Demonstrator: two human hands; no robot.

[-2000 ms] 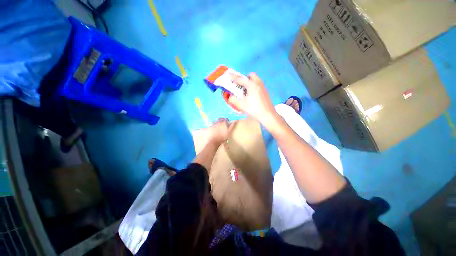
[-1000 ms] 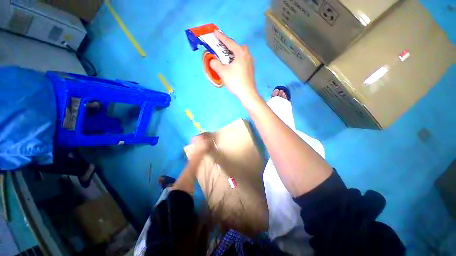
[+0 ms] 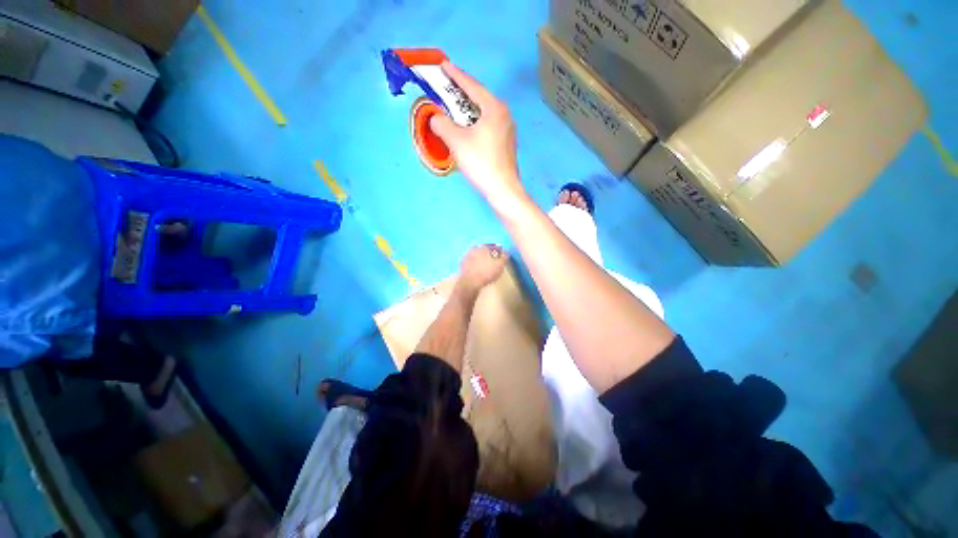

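Note:
A plain brown carton (image 3: 512,410) stands between the wearer's knees, with a small red-and-white sticker (image 3: 479,386) on its top. My right hand (image 3: 480,131) grips a blue, orange-red and white tape dispenser (image 3: 432,81) above the floor beyond the carton's far end. The dispenser's roll with its orange core (image 3: 432,135) shows by my thumb. My left hand (image 3: 483,267) rests at the carton's far edge, its fingers curled; whether it grips the edge is hard to tell. No tape strip can be made out between dispenser and carton.
Stacked sealed cartons (image 3: 798,158) with black print stand at the right. A blue plastic stool (image 3: 221,236) is at the left, beside a person in blue clothing (image 3: 42,252). A white machine or box (image 3: 74,58) is at the upper left. A bench edge (image 3: 53,452) is at the lower left.
My left hand has moved right along the carton's far edge since a second ago. My right hand holds the dispenser farther out from the carton than two seconds ago. The view has shifted.

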